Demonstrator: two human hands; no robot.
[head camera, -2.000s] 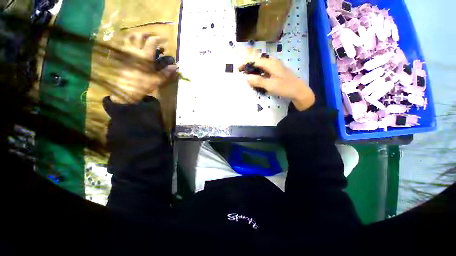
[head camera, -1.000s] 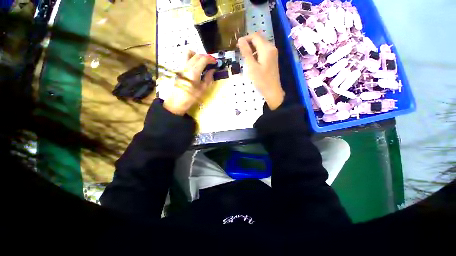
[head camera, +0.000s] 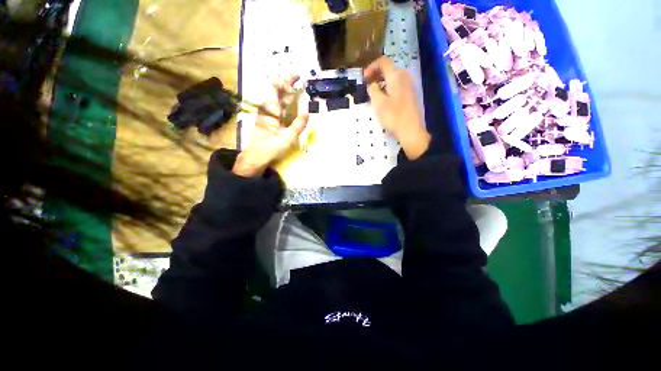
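A black plastic housing (head camera: 330, 88) lies across the white work board (head camera: 333, 156), in front of the box opening. Black square inserts (head camera: 338, 103) lie just below it on the board. My left hand (head camera: 278, 130) is at the left of the housing, palm partly up, fingers apart, with nothing visible in it. My right hand (head camera: 398, 100) is at the right end of the housing, fingers bent near a dark piece; whether it grips anything is unclear. A black part group (head camera: 201, 106) lies on the brown sheet at left.
A blue parts bin (head camera: 540, 182) heaped with pink parts (head camera: 500, 94) stands at right. A taped cardboard box (head camera: 350, 40) stands at the back of the board. Blurred dark strands cross the left side. A blue object (head camera: 364, 237) is low between the knees.
My left hand has let go of the black housing and opened, just left of it. The housing now lies on the board. My right hand stays near its right end.
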